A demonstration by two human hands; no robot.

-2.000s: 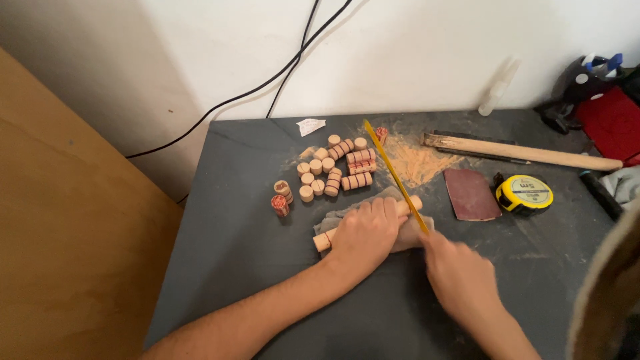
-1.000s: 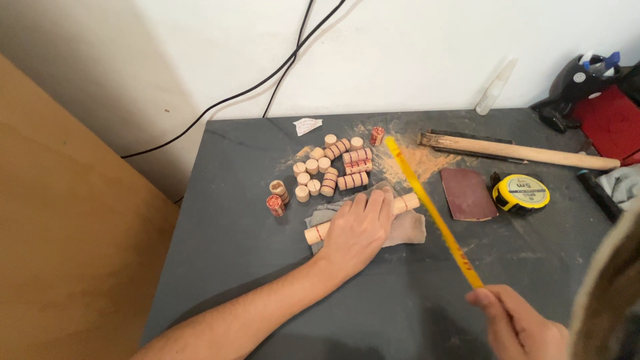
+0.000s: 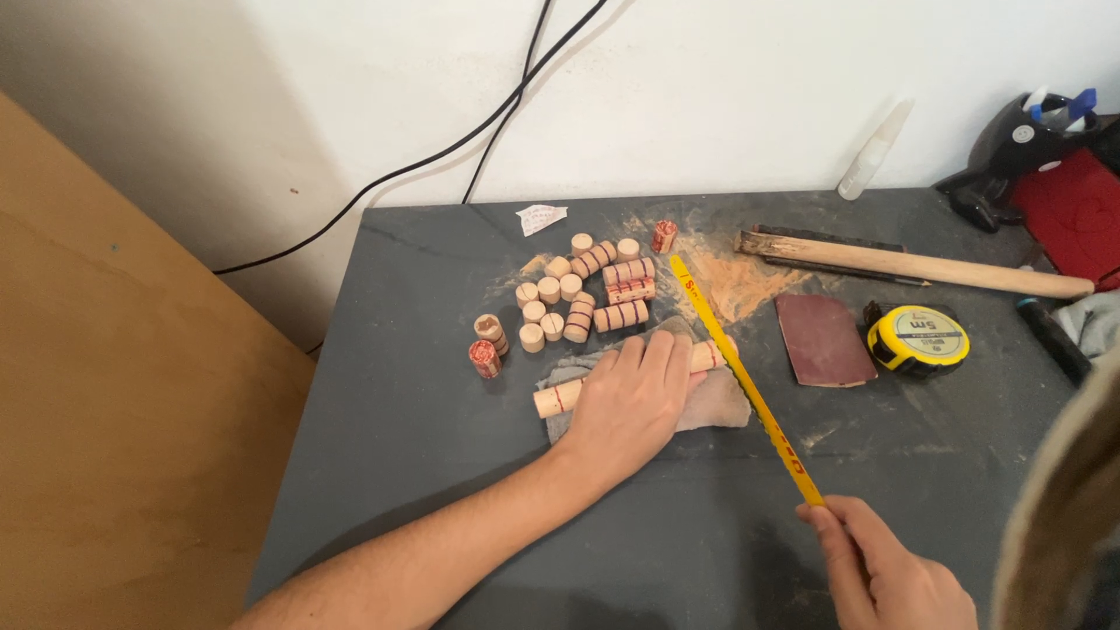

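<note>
My left hand [image 3: 632,394] presses down on a light wooden dowel [image 3: 556,399] with red and dark marks, which lies on a crumpled grey cloth [image 3: 716,404]. Both ends of the dowel stick out past the hand. A yellow hacksaw blade [image 3: 751,385] with red lettering is pinched at its near end by my right hand [image 3: 884,560]; the toothed edge runs by the dowel's right end. Whether it touches the wood I cannot tell. Beyond the cloth are several short wooden pieces [image 3: 578,317], some ringed with dark lines, and a red-marked piece [image 3: 485,359] stands to the left.
Sawdust [image 3: 735,282] covers the dark tabletop [image 3: 394,490] beyond the blade. Right of it lie sandpaper [image 3: 822,339], a yellow tape measure [image 3: 920,339] and a long wooden stick [image 3: 910,262]. A glue bottle [image 3: 875,150] leans on the wall near a black pen holder [image 3: 1006,157].
Two seconds ago the blade lay across the dowel's right end. One second ago my right hand was further back with it; the blade is now beside that end again. My left hand stays on the dowel.
</note>
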